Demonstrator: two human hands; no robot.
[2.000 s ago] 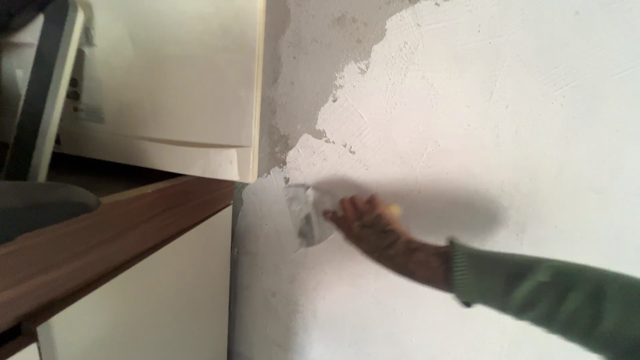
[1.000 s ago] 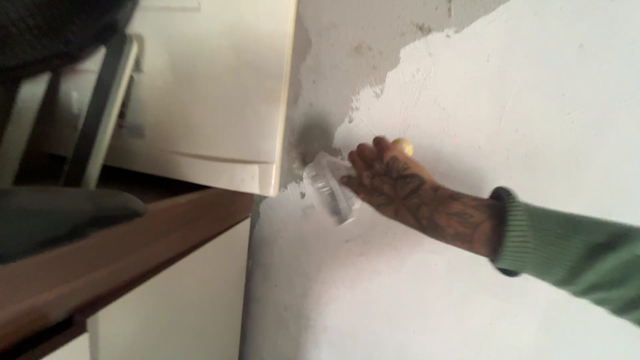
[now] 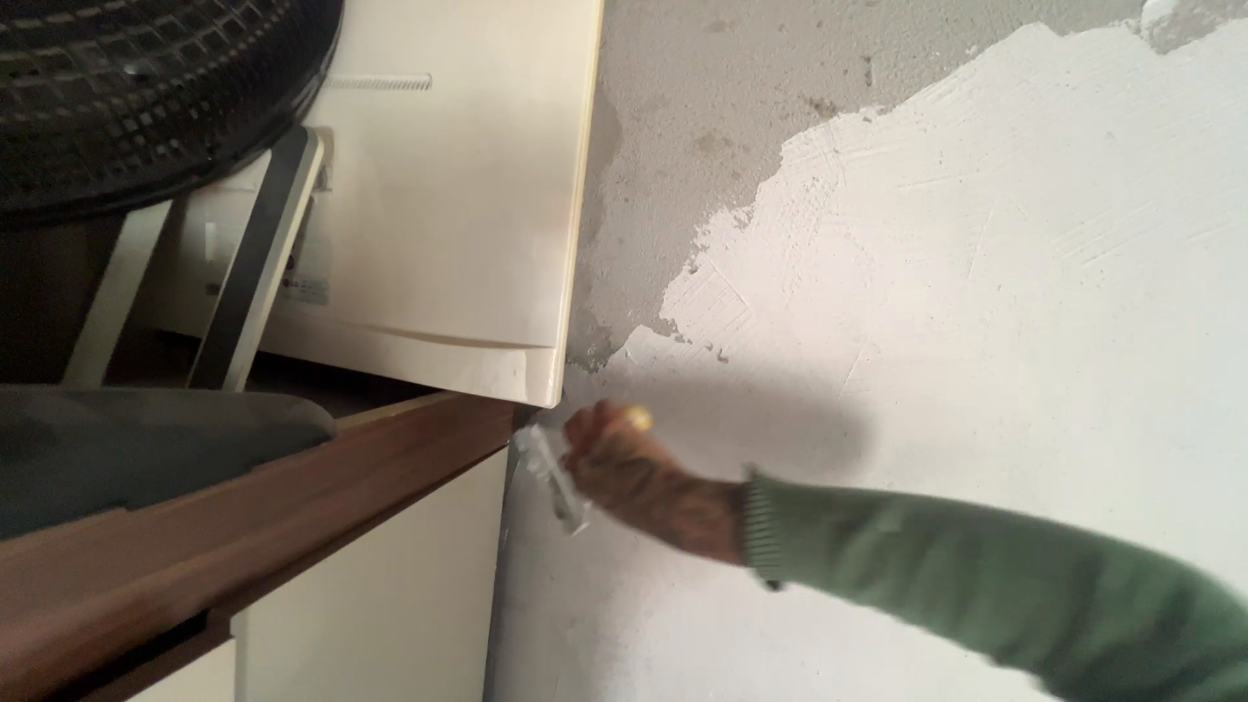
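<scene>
My right hand, tattooed and in a green knit sleeve, comes in from the right. It is closed around a wide-bladed putty knife, whose pale, blurred blade lies at the wall just below the corner of the cream panel. A yellow handle end shows above the fist. White filler or plaster covers much of the wall, with a ragged edge against bare grey wall. Blur hides whether the blade touches the wall. My left hand is out of view.
A cream appliance or cabinet panel stands close beside the wall at upper left. Below it runs a brown wooden edge over a cream cabinet side. A black plastic basket, a dark-and-white bar and a dark grey object are at left.
Since a second ago, my right hand has moved down and left along the wall with the putty knife, from beside the panel's corner to below it. Two seconds ago it was also lower on the wall.
</scene>
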